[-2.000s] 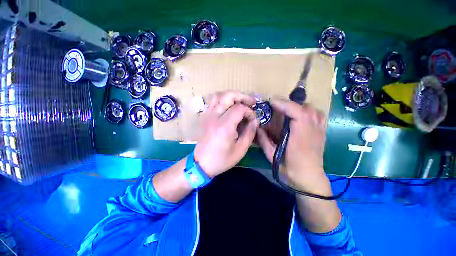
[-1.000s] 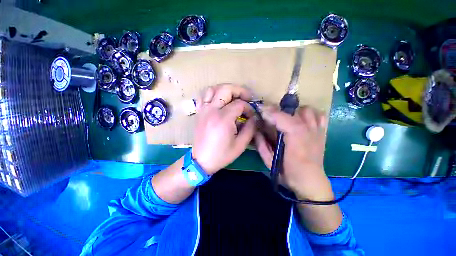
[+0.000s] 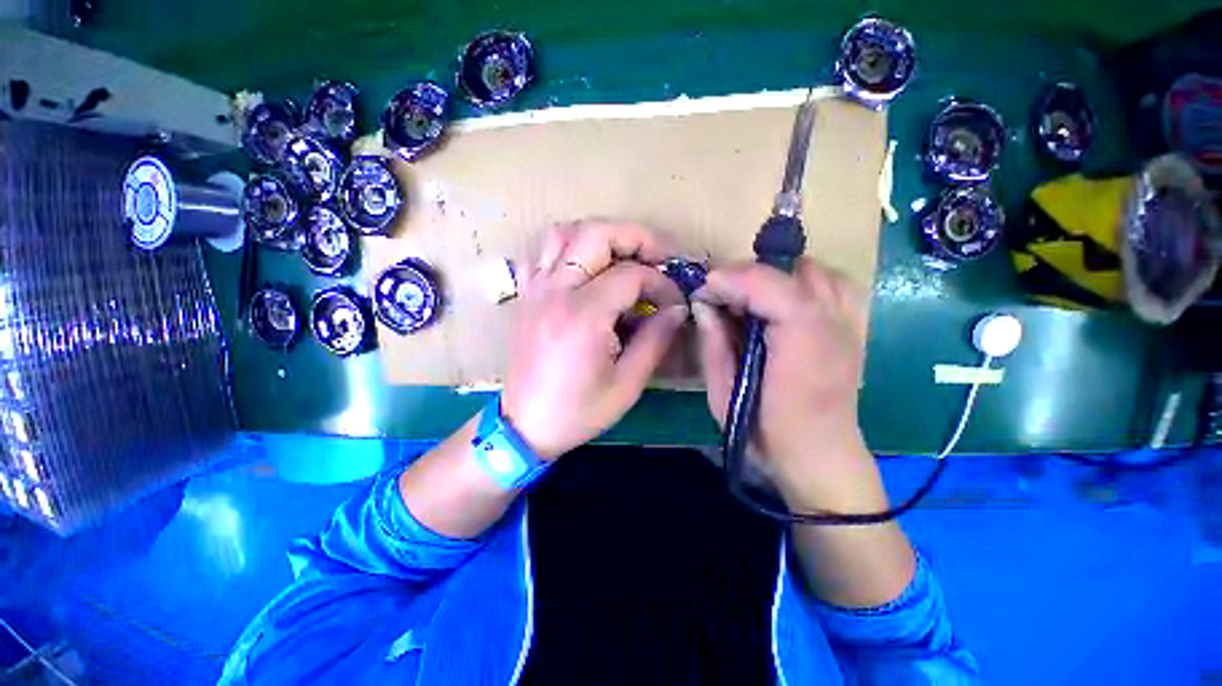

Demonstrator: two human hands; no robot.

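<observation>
A small dark shiny housing (image 3: 684,273) is held between the fingertips of both hands over the cardboard mat (image 3: 603,161). My left hand (image 3: 576,349) grips it from the left, with a tiny yellow part (image 3: 643,308) at its fingers. My right hand (image 3: 791,362) has its fingertips at the housing's right side. The soldering iron (image 3: 779,239) rests in my right hand, its metal shaft pointing up and away from the housing. My fingers hide much of the housing.
Several round dark housings (image 3: 371,194) stand at the left, beside a solder spool (image 3: 150,202) and stacked clear trays (image 3: 107,322). More housings (image 3: 962,223) stand at the right, near a yellow-and-black holder (image 3: 1072,241). A white disc (image 3: 996,335) with a cable lies right of the mat.
The housing has been tilted between my fingers, so its open face shows less than two seconds ago. The iron's shaft now points more upright. The whole view has shifted slightly.
</observation>
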